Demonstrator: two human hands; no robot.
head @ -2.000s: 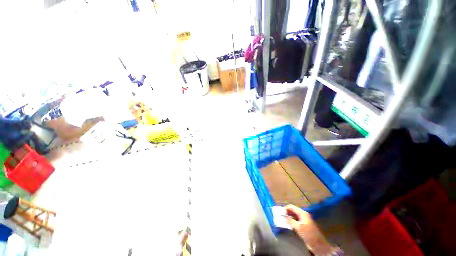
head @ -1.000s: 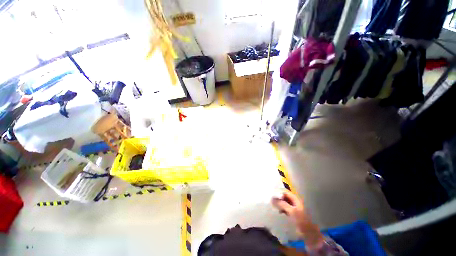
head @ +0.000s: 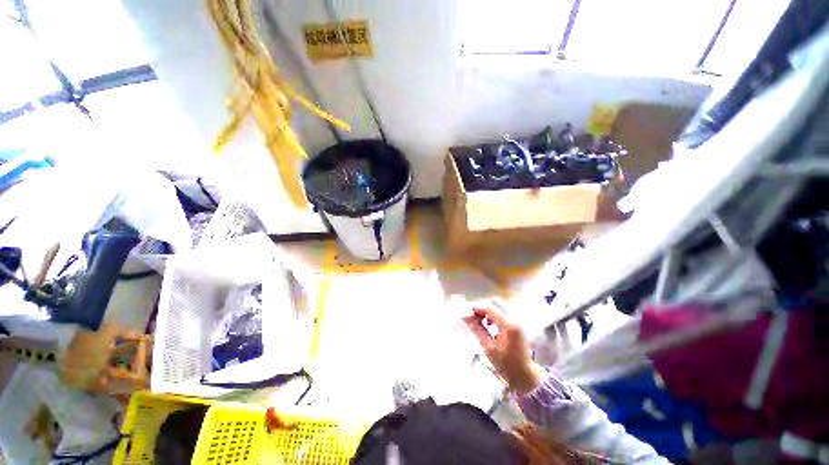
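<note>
My right hand (head: 503, 347) is right of the lower centre, in a pale sleeve, thumb and fingers bent close together. A pale patch by the fingertips merges with the floor glare, so I cannot tell if they hold something. My left hand is not in view. Ahead, beyond my hand, stands a round bin (head: 373, 232) with a black liner and dark rubbish inside. It is against the wall.
A cardboard box (head: 532, 209) of black hangers stands right of the bin. A white basket (head: 186, 318) and yellow crates (head: 238, 436) are at left. A maroon garment (head: 700, 354) and pale rails are at right. A dark rounded shape (head: 436, 438) fills the bottom centre.
The view has moved past the blue crate towards the wall; bin and box look much nearer. The white piece seen in my right hand earlier is no longer clearly visible.
</note>
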